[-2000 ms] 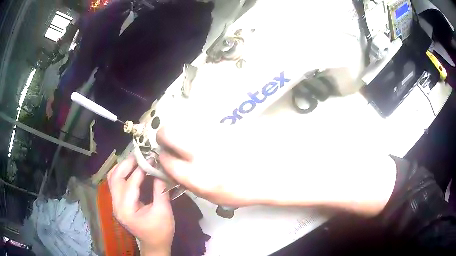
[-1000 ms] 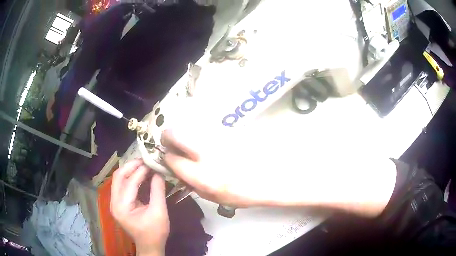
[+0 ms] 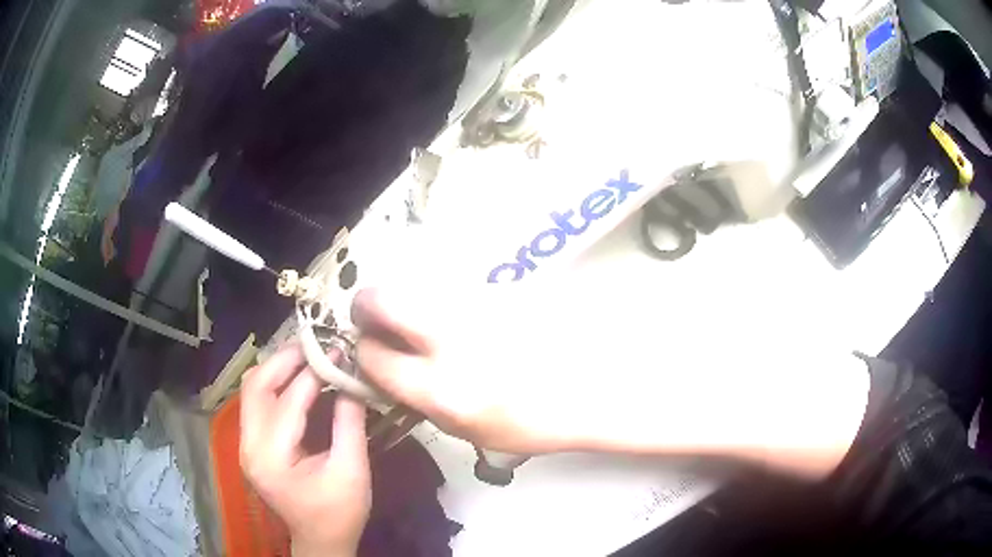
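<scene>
The white sewing machine head (image 3: 609,131) lies diagonally, overexposed, with blue lettering. My left hand (image 3: 305,446) is below its near end, fingers bent up and fingertips partly behind the curved white guard (image 3: 329,368). Whether it pinches anything is not visible. My right hand (image 3: 435,375) reaches in from the right, with bent fingertips beside the guard and small metal parts. Thin pointed blades, apparently thread snips (image 3: 394,424), stick out below the right palm. No thread can be made out. Dark purple cloth (image 3: 408,500) lies under the hands.
A white-handled tool (image 3: 214,236) stands out from the head's end by a brass-coloured knob (image 3: 289,283). An orange crate (image 3: 234,479) and pale-blue cloth (image 3: 125,490) are at lower left. Dark fabric (image 3: 348,98) lies beyond the head. A black control box (image 3: 876,180) is at right.
Both hands stay close to the head's end with only small finger shifts. The left fingertips are slightly higher against the guard than one second ago. The view has shifted slightly.
</scene>
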